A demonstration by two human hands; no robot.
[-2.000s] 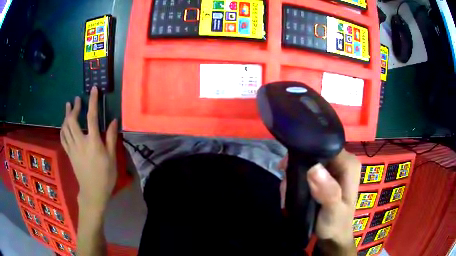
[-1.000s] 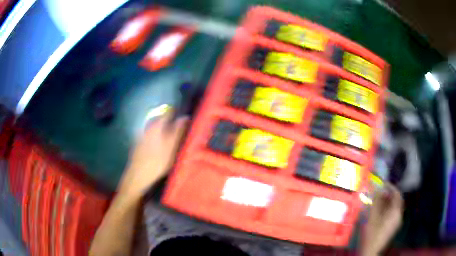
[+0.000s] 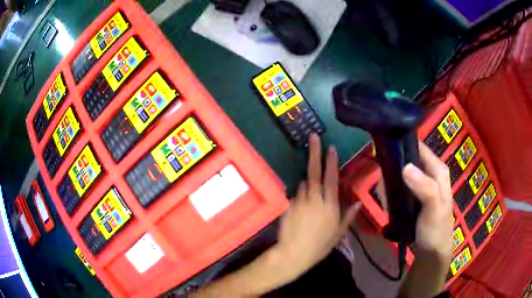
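A red tray (image 3: 233,148) lies at the left, holding several black keypad phones with yellow screen faces; two near pockets hold only white label slips (image 3: 219,192). A separate phone (image 3: 289,105) lies face up on the green bench, right of the tray. My left hand (image 3: 312,215) is open, fingers spread, with a fingertip at the phone's keypad end. My right hand (image 3: 429,195) grips the handle of a black barcode scanner (image 3: 379,110), with a green light on top. The scanner head is to the right of the phone.
A black mouse (image 3: 290,26) lies on a pale mat (image 3: 224,29) beyond the phone. Another red tray with yellow-faced phones (image 3: 489,218) is at lower right, beside red stacks (image 3: 513,116). Two orange phones (image 3: 41,204) lie at far left. A cable hangs from the scanner. A purple screen is at top right.
The view has turned rightward. My left hand has moved from the tray's left side to the phone at its right. The scanner is upright in my right hand beside that phone.
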